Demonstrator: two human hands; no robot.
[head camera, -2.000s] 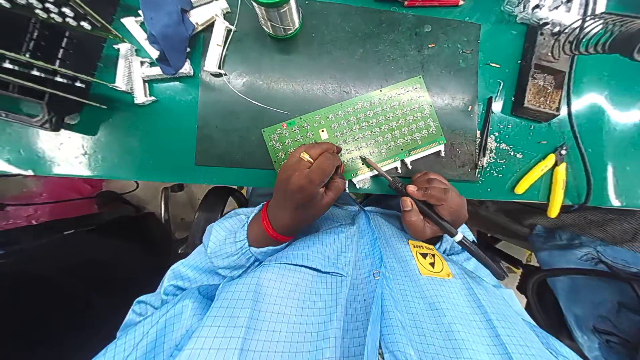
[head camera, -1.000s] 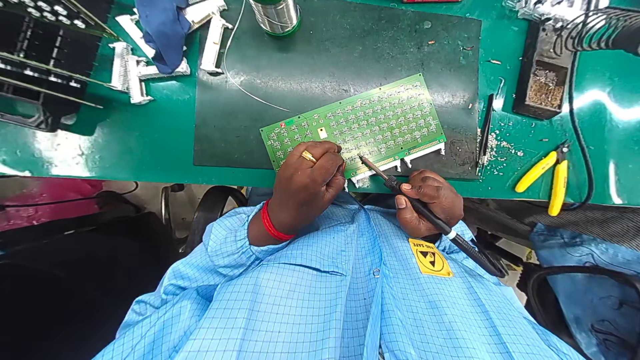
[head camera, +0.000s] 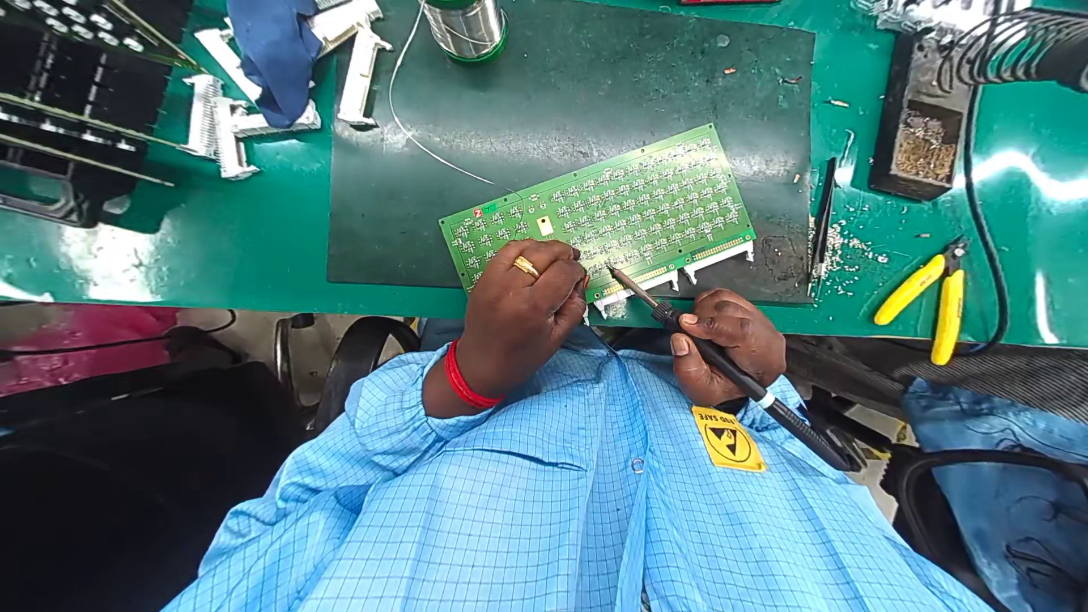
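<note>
A green circuit board with rows of small components lies tilted on a dark mat, white connectors along its near edge. My right hand is closed around the black handle of a soldering iron, whose tip points at the board's lower middle. My left hand, with a ring and a red wrist band, rests at the board's near left edge with its fingers pinched together; what they hold is hidden. Thin solder wire runs from near the solder spool toward the board.
Yellow-handled cutters, black tweezers and scattered clippings lie at the right, near a tip-cleaning tray and coiled iron stand. White connectors, a blue cloth and racked boards stand at the left.
</note>
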